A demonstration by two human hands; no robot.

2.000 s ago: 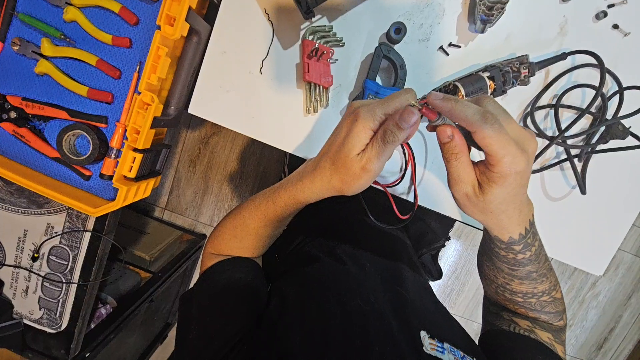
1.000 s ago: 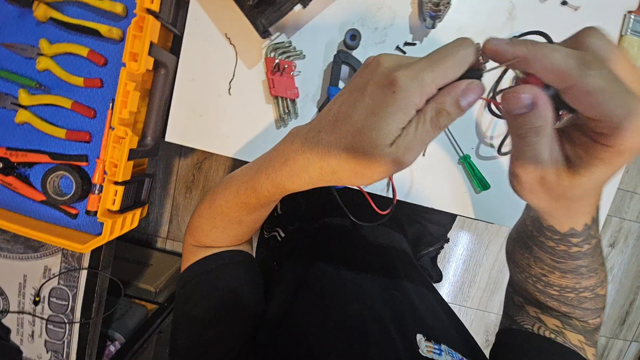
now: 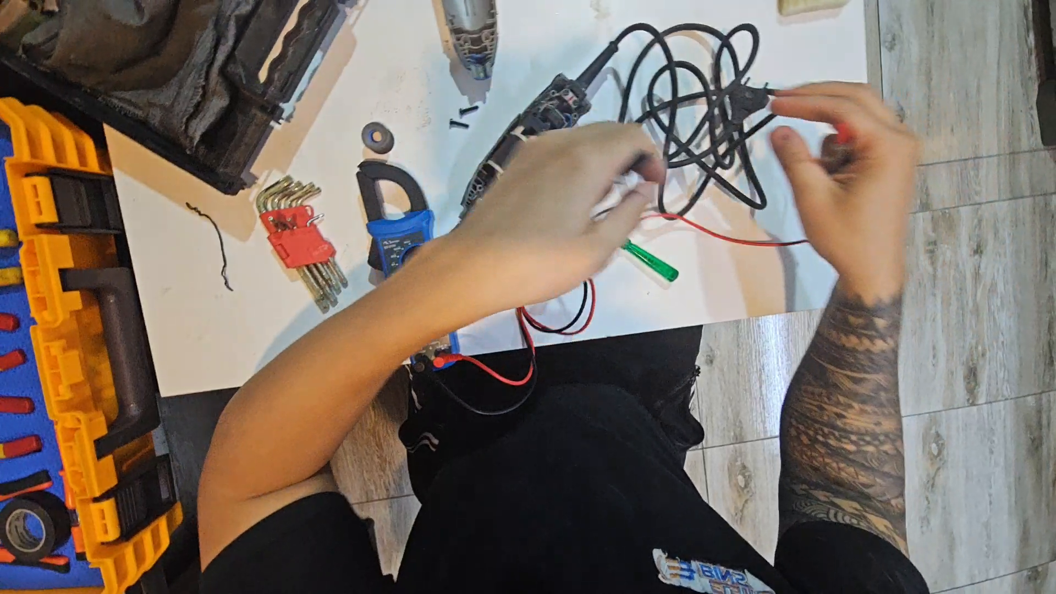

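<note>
My left hand [image 3: 561,210] is blurred, its fingers closed on a small whitish thing I cannot make out, above the opened power tool body [image 3: 532,124]. My right hand [image 3: 854,173] holds test probes, one with a red part showing, beside the black power plug [image 3: 748,101]. From the right hand a red test lead [image 3: 726,237] runs left under my left hand. The blue clamp meter [image 3: 401,235] lies left of that hand, partly hidden by the forearm. A green screwdriver handle [image 3: 652,261] shows below the left fingers.
A red holder of hex keys [image 3: 301,238], a wire piece [image 3: 216,247], a dark ring [image 3: 377,138], small screws [image 3: 464,116] and a grey tool housing [image 3: 472,37] lie on the white table [image 3: 198,330]. A yellow toolbox [image 3: 74,355] stands left, a black bag [image 3: 165,74] upper left.
My hands have moved apart; one second ago they were close together. The right hand is now beside the plug, with the red lead stretched between the hands. The view has shifted.
</note>
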